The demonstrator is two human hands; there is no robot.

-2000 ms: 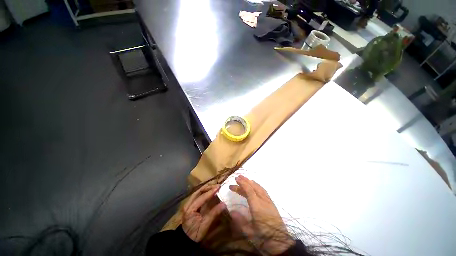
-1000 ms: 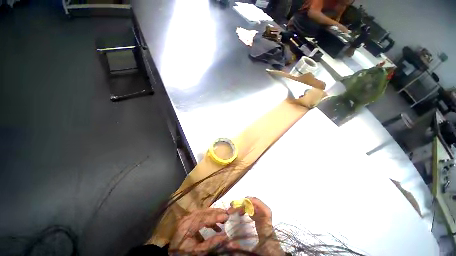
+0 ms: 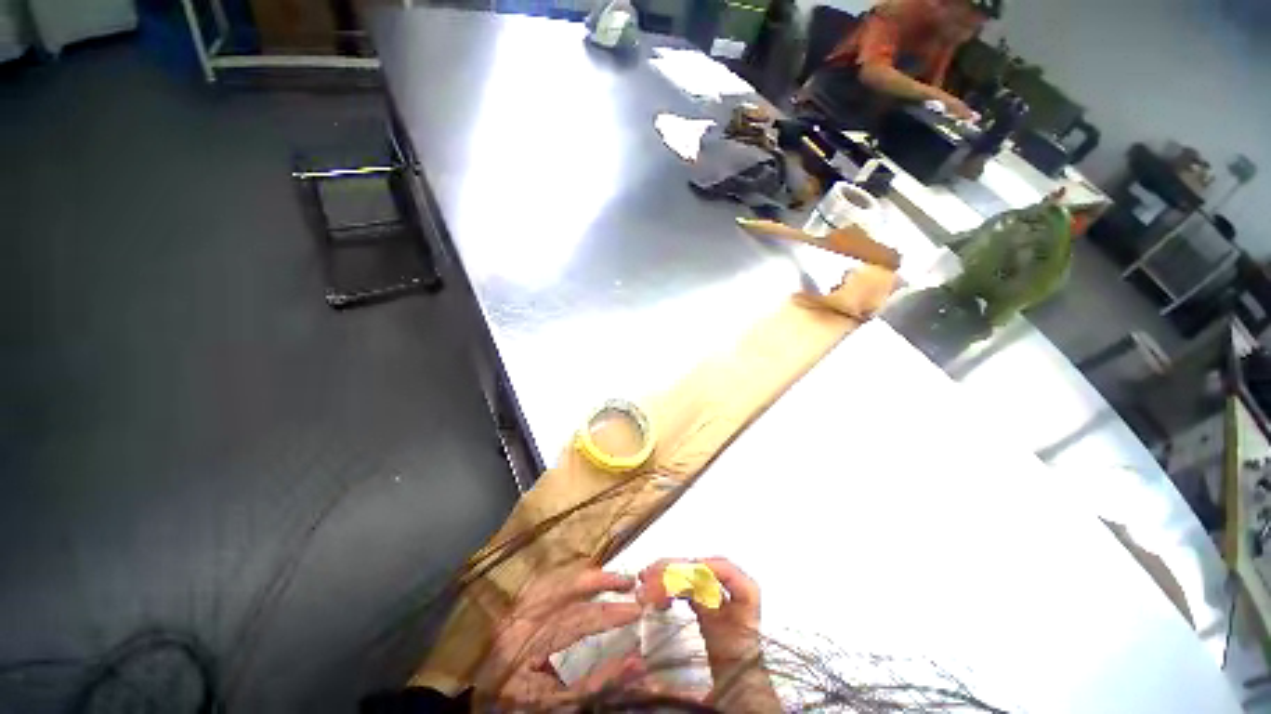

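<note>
A large white sheet (image 3: 920,516) covers the near right part of the table. A yellow tape piece (image 3: 693,585) is held at the fingertips of my right hand (image 3: 730,621), above the sheet's near left end. My left hand (image 3: 565,631) is beside it, fingers apart, at a small white piece or sheet corner (image 3: 597,653); whether it grips this is unclear. The roll of yellow tape (image 3: 615,437) lies on brown kraft paper (image 3: 753,366) along the sheet's edge. Thin dark strands cross both hands and hide parts of them.
The shiny metal table (image 3: 558,279) runs away from me. Dark cloth (image 3: 746,175), a whitish roll (image 3: 843,209) and a green bag-like object (image 3: 1018,258) lie farther off. A person in an orange top (image 3: 906,49) sits at the back. A metal frame (image 3: 370,230) stands left of the table.
A crumpled yellow tape piece is now in my right fingertips, absent from view two seconds ago. Both hands stay close together. The view has shifted, showing the seated person.
</note>
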